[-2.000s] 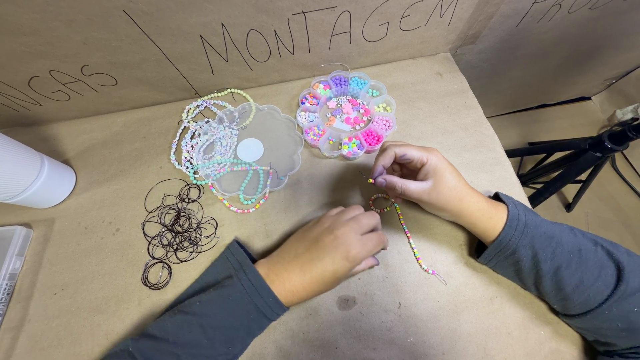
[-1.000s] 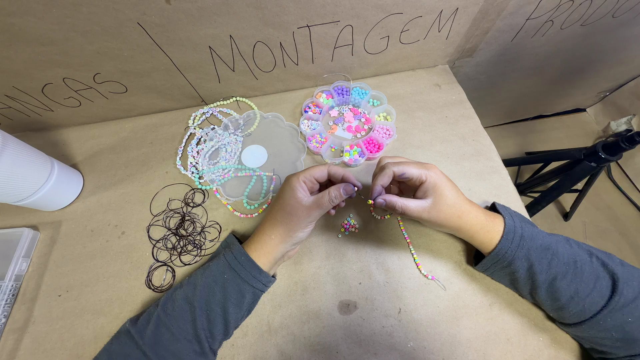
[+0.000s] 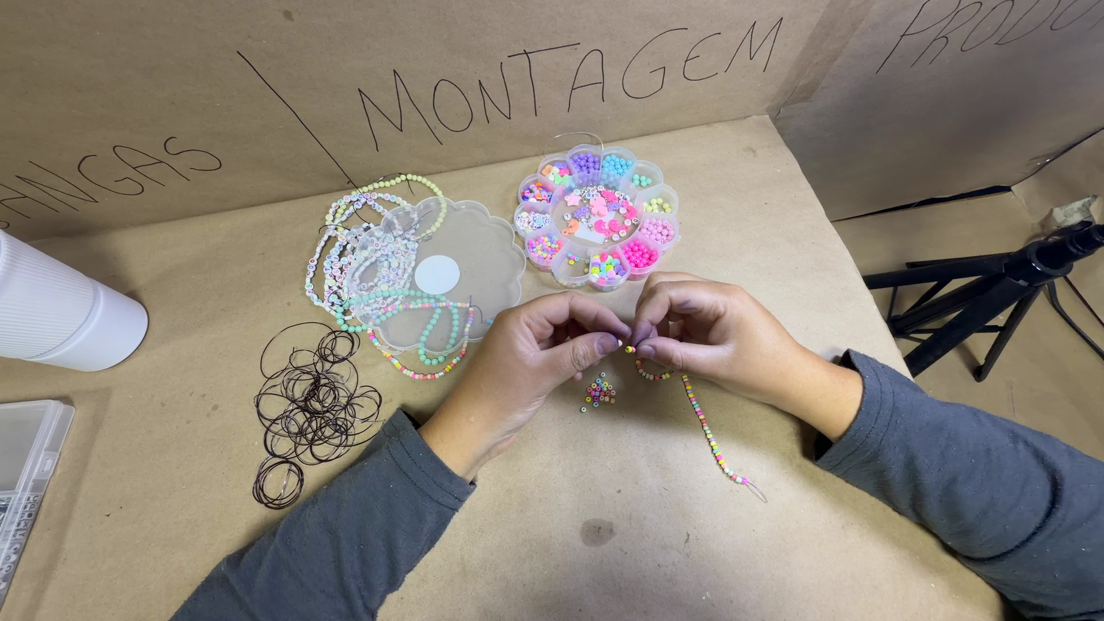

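My left hand (image 3: 561,349) pinches a small pale bead between thumb and forefinger. Close beside it, my right hand (image 3: 703,328) pinches the end of a beaded strand (image 3: 705,427), with a yellow bead at its fingertips. The strand, of small multicoloured beads, curls below the right fingers and trails down the table to a bare loop of thread. Under the hands lies a small pile of loose seed beads (image 3: 599,393). Behind the hands stands a flower-shaped clear plastic bead box (image 3: 664,205), its compartments holding coloured beads and its centre holding charms and letter beads.
Finished bead strands (image 3: 384,259) lie on and around a clear scalloped lid (image 3: 496,237). Tangled dark cord (image 3: 319,397) lies at left, near a white bottle (image 3: 78,310) and a clear plastic case (image 3: 39,466). A cardboard wall (image 3: 535,52) stands behind; a black tripod (image 3: 992,276) is at right.
My left hand, low over the table two seconds ago, has moved up beside the right hand and now holds a bead. The loose pile it covered shows. The right hand keeps its grip on the strand.
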